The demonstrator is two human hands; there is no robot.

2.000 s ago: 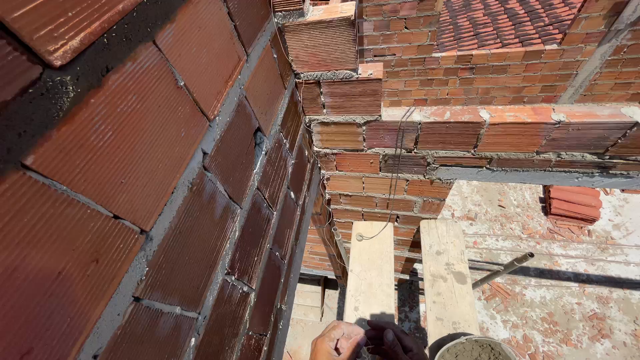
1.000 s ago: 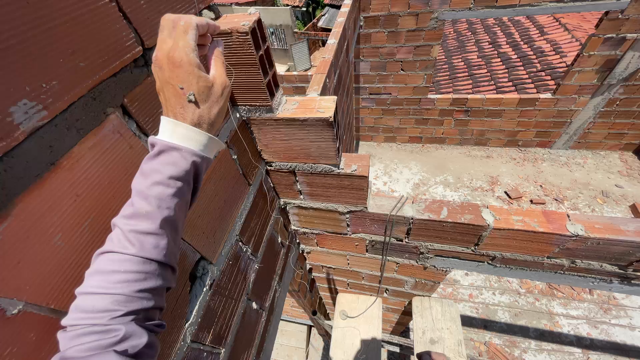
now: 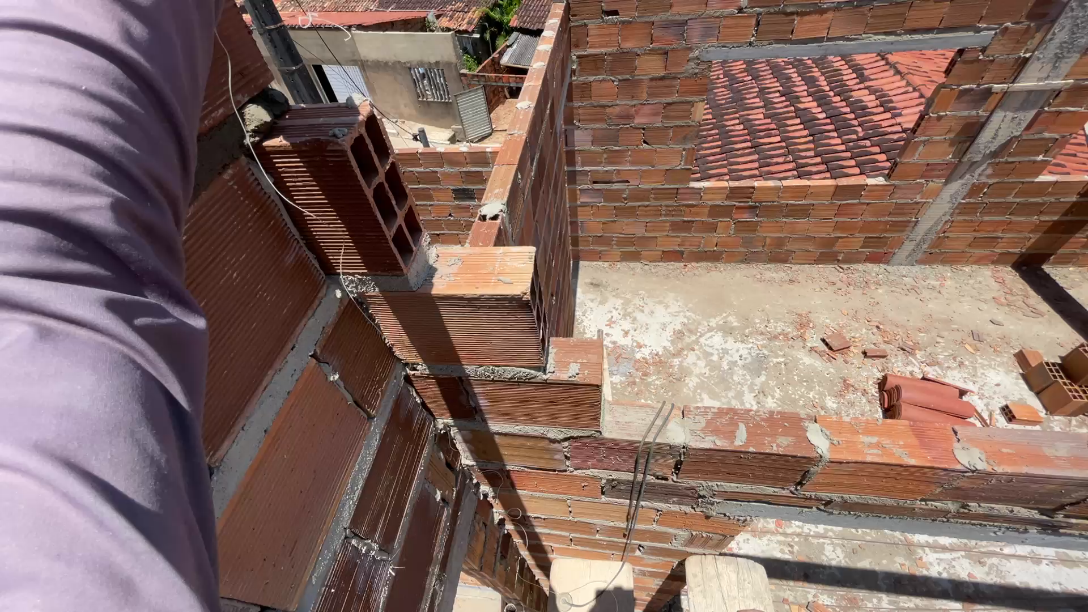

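My left arm's lilac sleeve [image 3: 93,306] fills the left edge, and the left hand is out of frame. My right hand is not in view. Beside the sleeve, a hollow clay brick [image 3: 340,195] stands on end against the ribbed brick wall [image 3: 289,484], its open cells facing right. Its foot meets a brick laid flat [image 3: 463,314] at the top of the stepped corner, with mortar between them. A thin line or wire [image 3: 255,153] hangs across the upright brick and the wall.
Two wooden planks [image 3: 591,586] [image 3: 727,586] lie low in front. A low brick wall [image 3: 748,442] runs right, with bent metal rods [image 3: 646,476] at its side. Beyond are roof tiles [image 3: 926,399] and loose hollow bricks [image 3: 1054,382] on the concrete floor.
Both hands were low by the planks two seconds ago. One second ago my left hand was at the upright brick's top; now only its sleeve shows. The view has tilted up.
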